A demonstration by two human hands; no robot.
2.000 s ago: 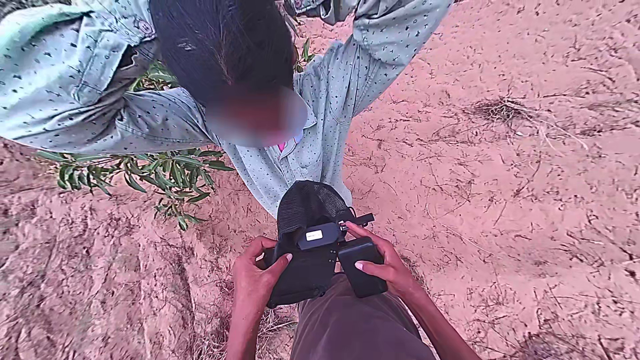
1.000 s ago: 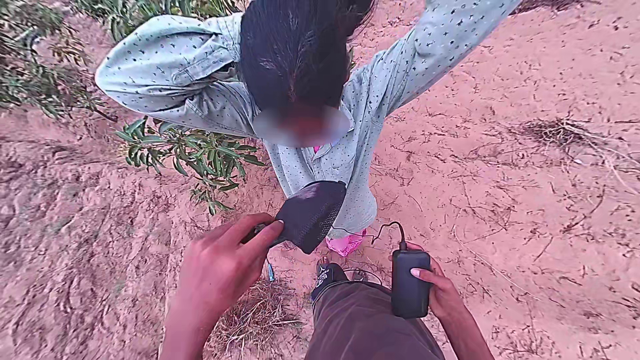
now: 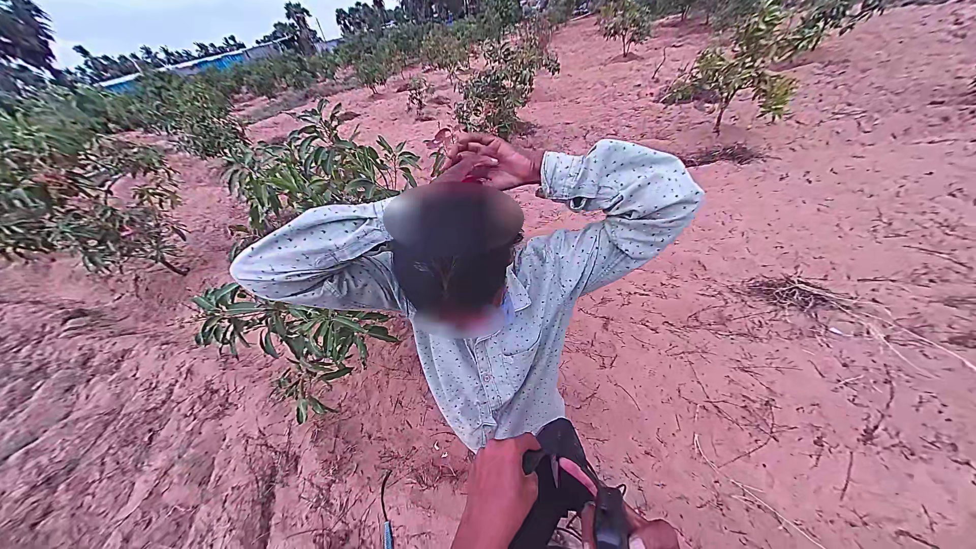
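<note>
At the bottom centre my left hand grips the edge of a black fabric item, perhaps a cap. Close on its right, my right hand is partly cut off by the lower edge, with a black device held in it. Facing me stands a person in a light patterned long-sleeved shirt, elbows out and both hands raised at the head. The black item hangs just below the shirt's front.
Leafy shrubs grow beside and behind the person. Dry twigs lie on the reddish soil at right. A thin dark cord with a blue end shows at bottom left of my hands. Trees and a blue-walled structure stand far back.
The view has tilted up. My hands, apart one second ago, are now close together. The person's hands now show together at the head.
</note>
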